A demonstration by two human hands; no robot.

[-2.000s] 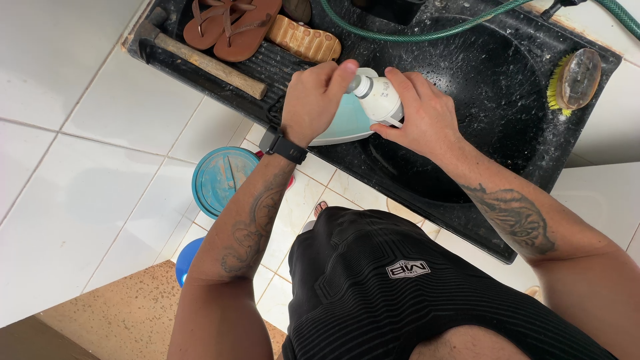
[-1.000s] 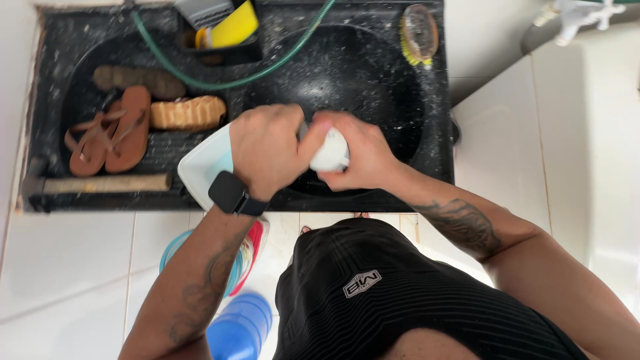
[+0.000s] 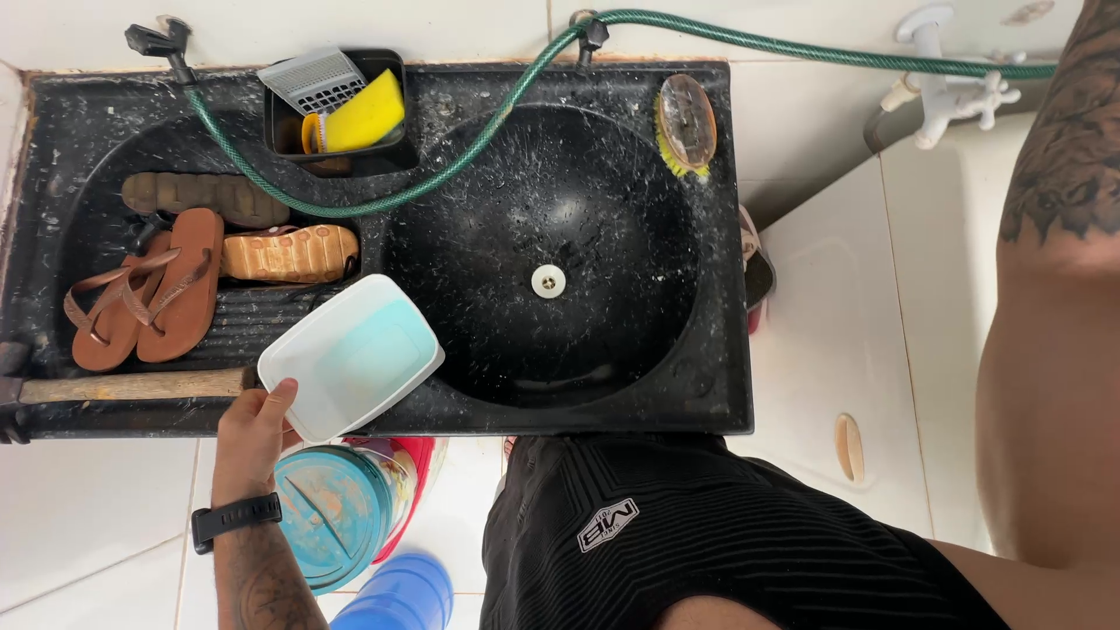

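My left hand (image 3: pixel 255 435) grips the near left edge of a white plastic tub (image 3: pixel 297 359) with light blue powder or liquid inside; which of the two I cannot tell. The tub is over the front rim of the black sink, between the ribbed board and the round basin (image 3: pixel 490 306). My right hand is out of view; only the tattooed right arm shows at the right edge. Brown flip-flops (image 3: pixel 184 289) and other footwear, a tan sole (image 3: pixel 293 254) and a dark sole (image 3: pixel 206 198), lie on the ribbed side. The wooden handle (image 3: pixel 140 385) of a hammer-like tool lies along the front, left of my hand.
A green hose (image 3: pixel 477 131) crosses the sink's back. A black caddy (image 3: pixel 341 157) holds a yellow sponge (image 3: pixel 367 112) and a grey plastic piece. An oval scrub brush (image 3: pixel 687 122) lies at the back right. A teal-lidded bucket (image 3: pixel 332 516) and a blue container (image 3: pixel 402 591) stand below.
The white bottle or cap that both hands held is out of view. My right hand has left the tub area to the right. My left hand now holds the tub by its edge.
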